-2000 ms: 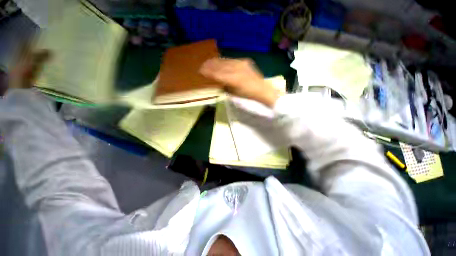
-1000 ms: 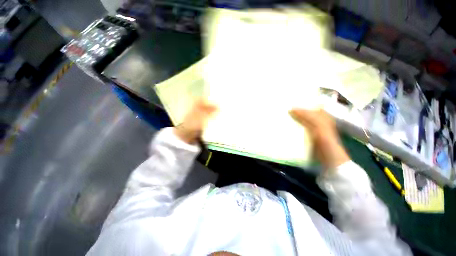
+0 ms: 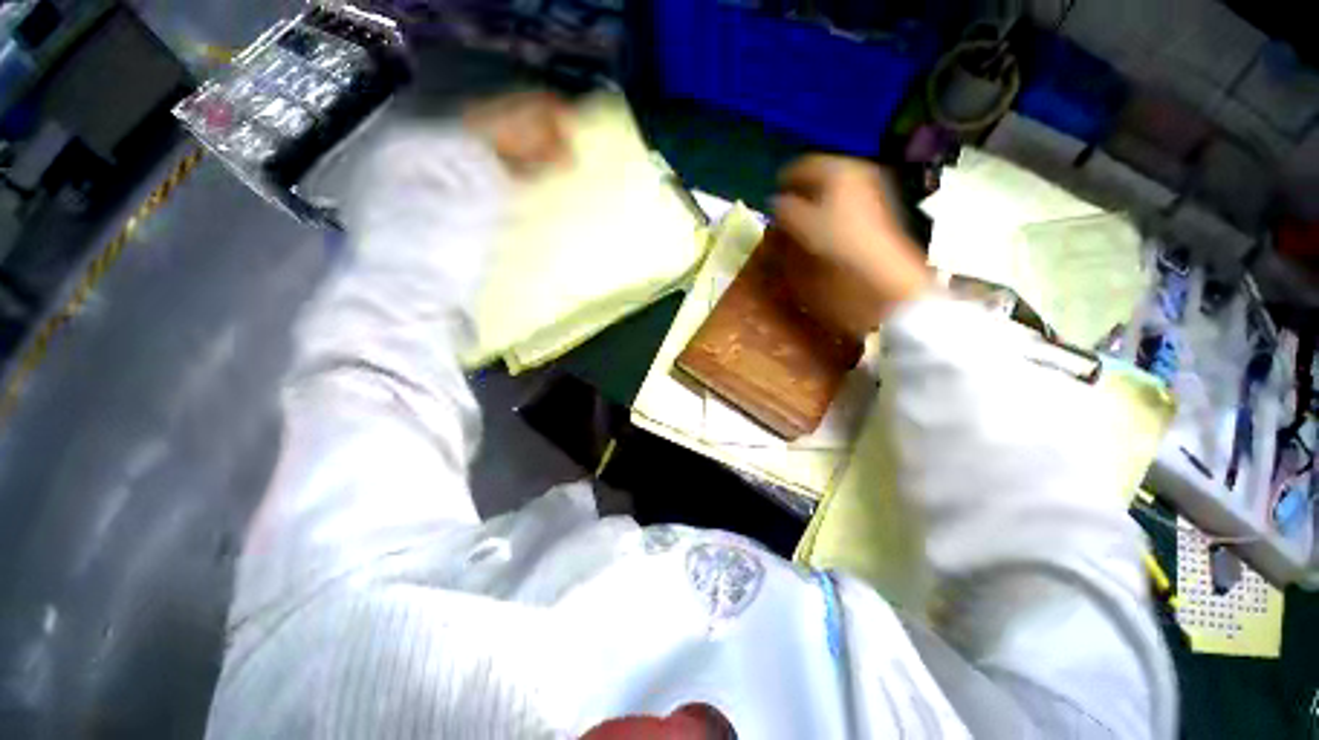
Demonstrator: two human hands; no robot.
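Observation:
The brown leather-cover notebook (image 3: 767,347) lies tilted on white and pale yellow sheets (image 3: 694,412) in the middle. My right hand (image 3: 846,239) is blurred at the notebook's upper end, fingers bent; whether it grips the notebook is unclear. My left hand (image 3: 524,133) is blurred at the top edge of a stack of yellow-green forms (image 3: 593,239) on the left; its grip is unclear. More yellow forms (image 3: 890,499) lie to the right, partly under my right sleeve, with a dark clip (image 3: 1063,351) at their upper end.
A blue bin (image 3: 796,72) stands at the back. A white organiser (image 3: 1230,499) with tools and a yellow label sheet (image 3: 1230,600) are on the right. A yellow marker pen (image 3: 1156,573) lies beside the label sheet. Clear-wrapped trays (image 3: 289,109) stand at the upper left, above grey floor.
The form stack held in both hands is no longer in front of me. My hands have moved apart, left to the left-hand forms and right to the notebook, which is visible again.

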